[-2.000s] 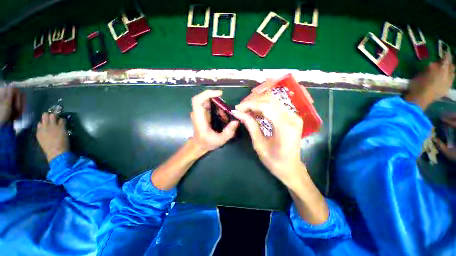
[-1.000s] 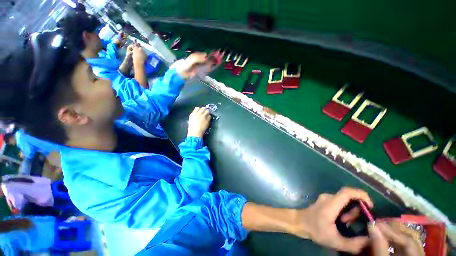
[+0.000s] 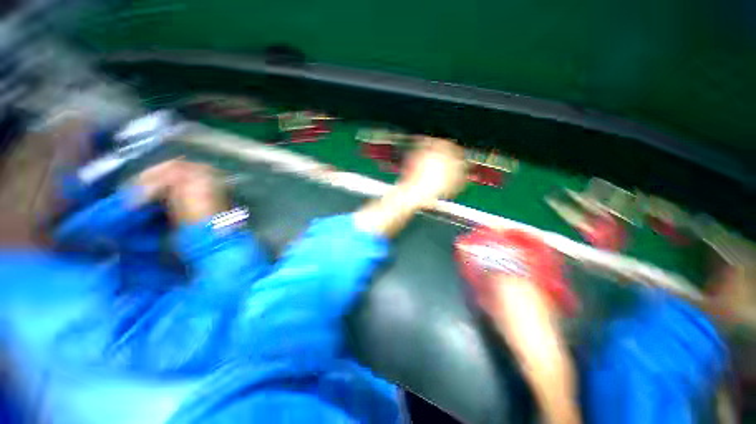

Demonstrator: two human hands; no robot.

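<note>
The view is strongly blurred. My left hand (image 3: 435, 172) is over the green belt, among housings. A housing with a red part and pale frame (image 3: 487, 172) shows just right of it; I cannot tell whether the fingers touch or hold one. My right hand (image 3: 507, 286) is at the red parts tray (image 3: 551, 269), its fingers over the pale silvery pieces (image 3: 497, 257). The fingertips of both hands are smeared, so their grip cannot be made out.
More housings lie on the green belt to the left (image 3: 305, 127) and right (image 3: 605, 228). A pale worn edge strip (image 3: 572, 247) runs between belt and dark bench. A left neighbour's hands (image 3: 186, 189) and a right neighbour's blue sleeve (image 3: 663, 356) are near.
The view has swung and blurred. My left hand has moved from above the bench out over the belt. My right hand has moved from the held housing to the red tray.
</note>
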